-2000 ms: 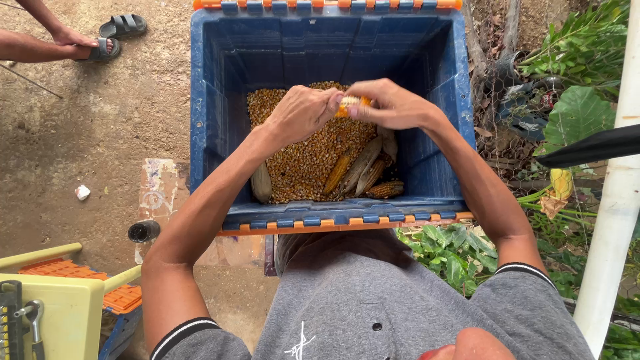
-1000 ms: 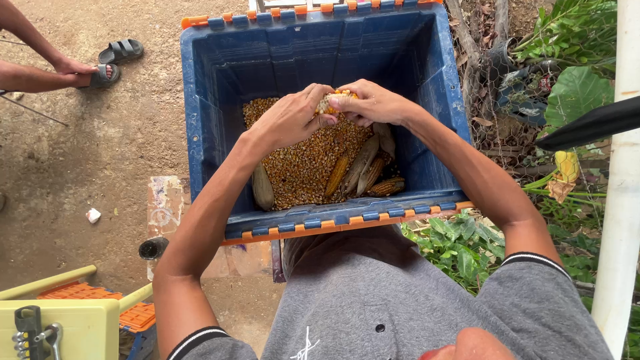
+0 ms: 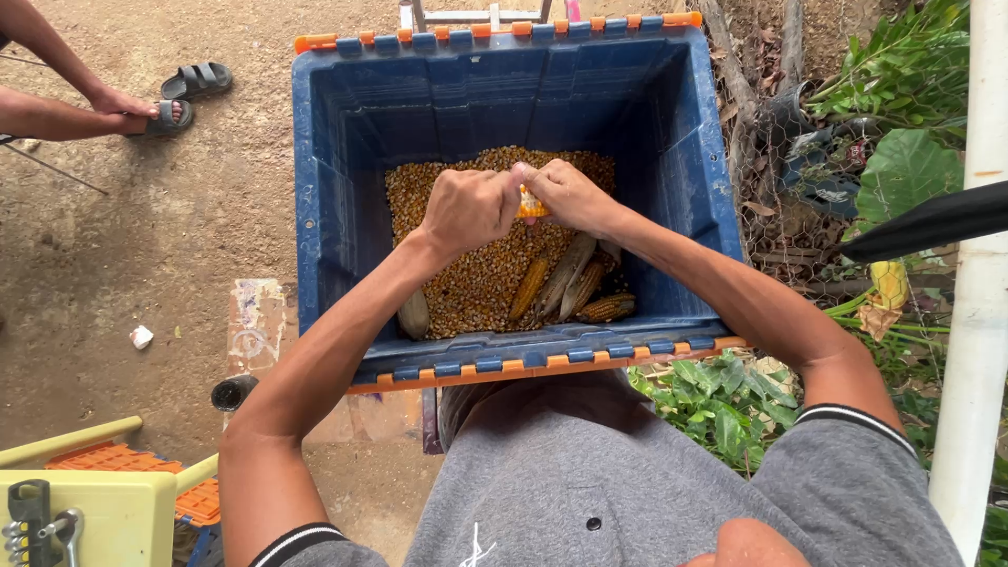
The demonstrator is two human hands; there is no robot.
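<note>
Over a blue plastic crate [image 3: 715, 165] with an orange hinged edge, my left hand [image 3: 475, 206] and my right hand [image 3: 571, 197] grip a partly shelled corn cob [image 3: 531, 205] between them, thumbs close together at its top. Part of the cob is hidden by my fingers. Loose corn kernels [image 3: 480, 283] cover much of the crate's floor below. Near the front right inside lie a bare yellow ear of corn [image 3: 529, 288], another ear [image 3: 606, 308] and several ears in dry husks [image 3: 568, 272]. A husked ear [image 3: 413, 315] rests at the front left corner.
A yellow plastic table [image 3: 118, 512] with a ratchet wrench [image 3: 71, 535] stands at the lower left. At the upper left are another person's hand [image 3: 126, 102] and sandalled foot. Wire mesh [image 3: 776, 228], plants and a white pipe [image 3: 976, 315] line the right side.
Both hands stay on the cob over the crate; my fingers and thumbs have shifted around it. The ears lying in the crate look unmoved.
</note>
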